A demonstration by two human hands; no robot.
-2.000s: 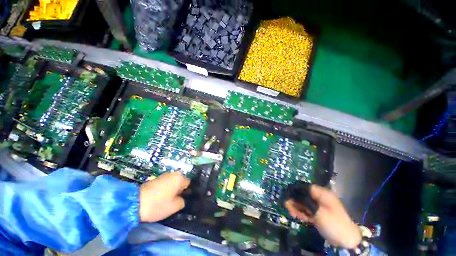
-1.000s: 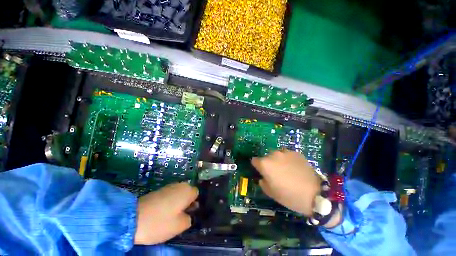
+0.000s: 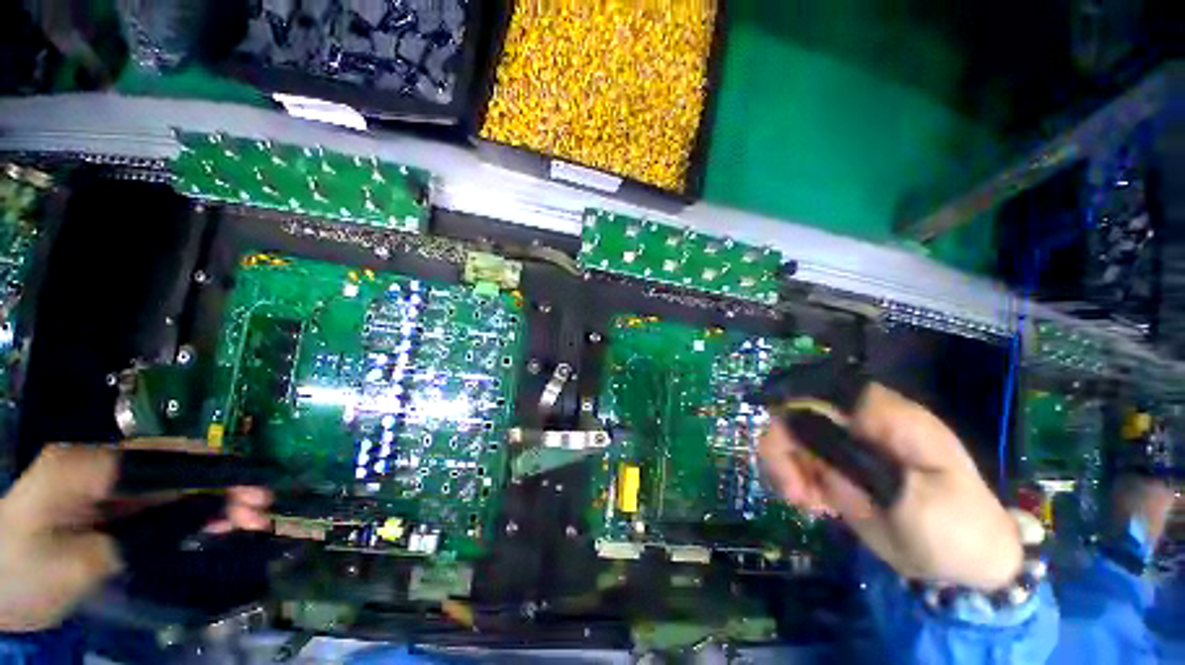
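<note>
A green circuit board (image 3: 370,403) sits in a black carrier in front of me, and another green board (image 3: 676,416) with a yellow block (image 3: 629,489) lies to its right. My right hand (image 3: 897,481) is over the right part of the second board, its fingers curled, with black coverings on the fingertips. My left hand (image 3: 78,533) is at the lower left beside the first board, blurred, with black on its fingers. I cannot tell if either hand holds a small part.
A bin of yellow components (image 3: 598,91) and a bin of dark grey components (image 3: 370,52) stand beyond the metal rail (image 3: 500,201). Narrow green boards (image 3: 682,257) lie along the rail. Another person's hand (image 3: 1141,507) shows at the right edge.
My left hand has moved left from between the boards. My right hand has moved right from the second board's middle, and its black fingertips now show.
</note>
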